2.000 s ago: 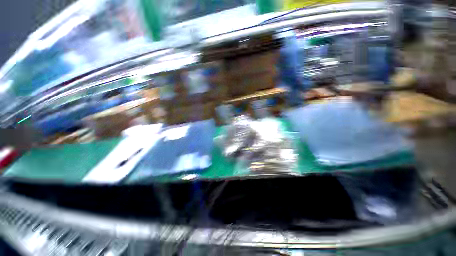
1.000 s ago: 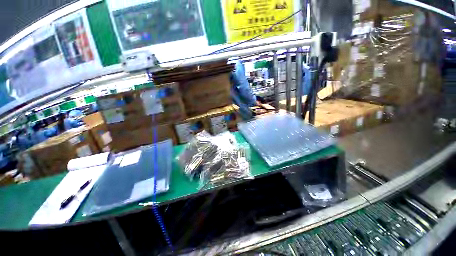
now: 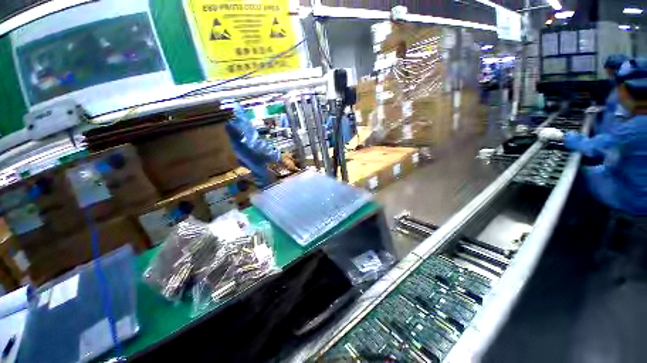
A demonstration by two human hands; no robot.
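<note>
Neither of my hands is in the picture. Green circuit boards (image 3: 415,312) lie edge to edge between the pale conveyor rails (image 3: 496,301) at the lower right. Clear bags of silver and brass-coloured metal parts (image 3: 220,262) lie on the green bench (image 3: 159,322). A clear ribbed blister tray stack (image 3: 312,205) lies at the bench's right end. A grey-blue plastic sleeve with white labels (image 3: 85,305) lies at the left, with a white sheet (image 3: 10,333) partly cut off at the edge beside it.
A dark open shelf (image 3: 273,319) is under the bench, with a labelled clear bag (image 3: 369,266) at its right. The blue coiled cord (image 3: 103,283) hangs at the left. Cartons (image 3: 191,156) stand behind the bench. People in blue (image 3: 614,152) are along the conveyor at the far right.
The view has swung right and sharpened. The bench and its things have shifted left in the picture, and more of the conveyor and the people at the right now show.
</note>
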